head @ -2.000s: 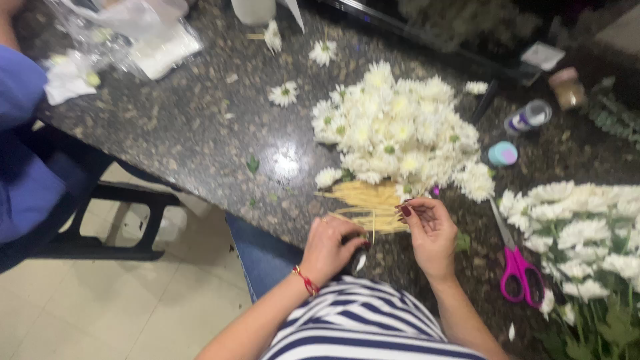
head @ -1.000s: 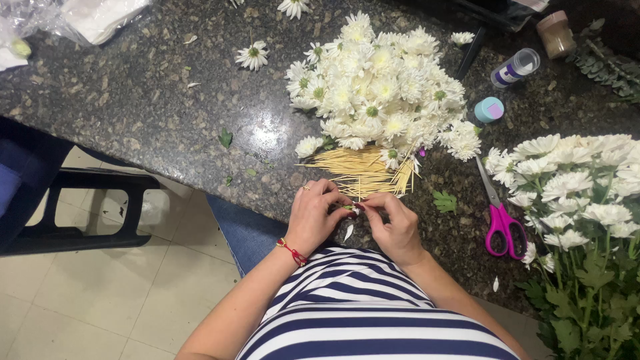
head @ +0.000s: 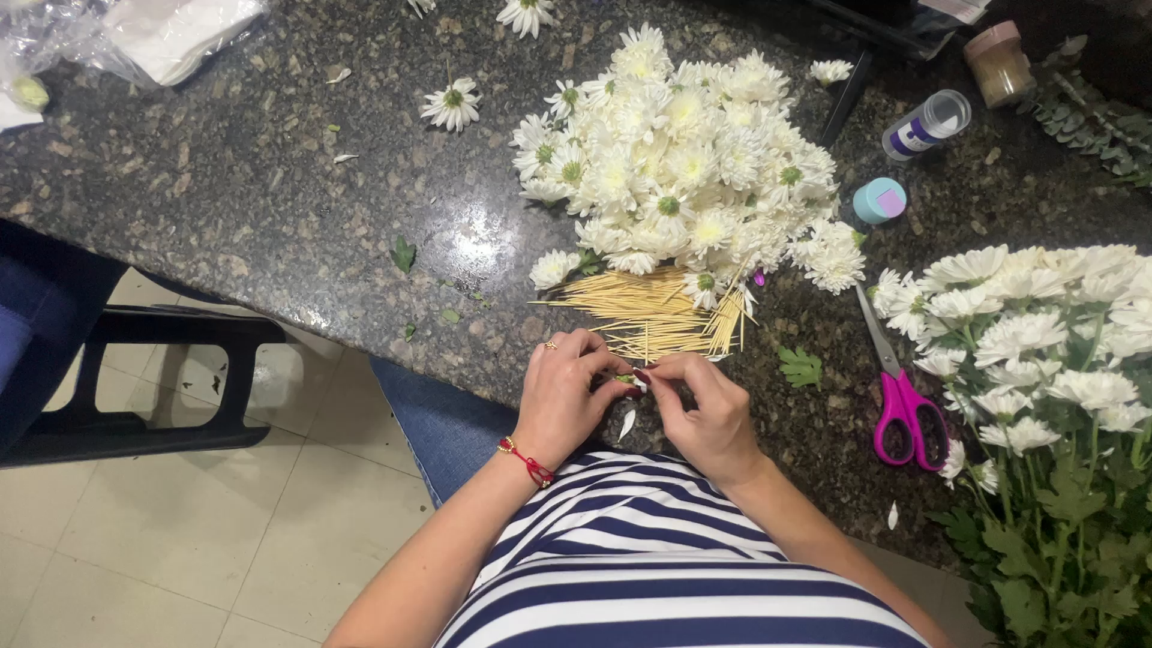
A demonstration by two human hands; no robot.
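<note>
My left hand (head: 569,387), with a ring and a red bracelet, pinches a small white flower head with a green base (head: 633,382) near the counter's front edge. The fingertips of my right hand (head: 706,409) meet it from the other side; whether they hold a toothpick is hidden. Just beyond both hands lies a pile of wooden toothpicks (head: 639,301). Behind that is a large heap of white chrysanthemum heads (head: 693,162). A loose petal (head: 627,424) rests below my fingers. Pink-handled scissors (head: 900,396) lie to the right.
Stemmed white chrysanthemums (head: 1053,360) fill the right side. A blue cap (head: 879,201), a clear container (head: 927,124) and a pink-lidded jar (head: 999,65) stand at the back right. Plastic wrapping (head: 153,36) lies far left. A black plastic stool (head: 162,387) stands beside the granite counter (head: 297,207).
Two seconds ago my hands were apart over the toothpicks; they have since come together at the counter's front edge around the small flower head. The view has shifted.
</note>
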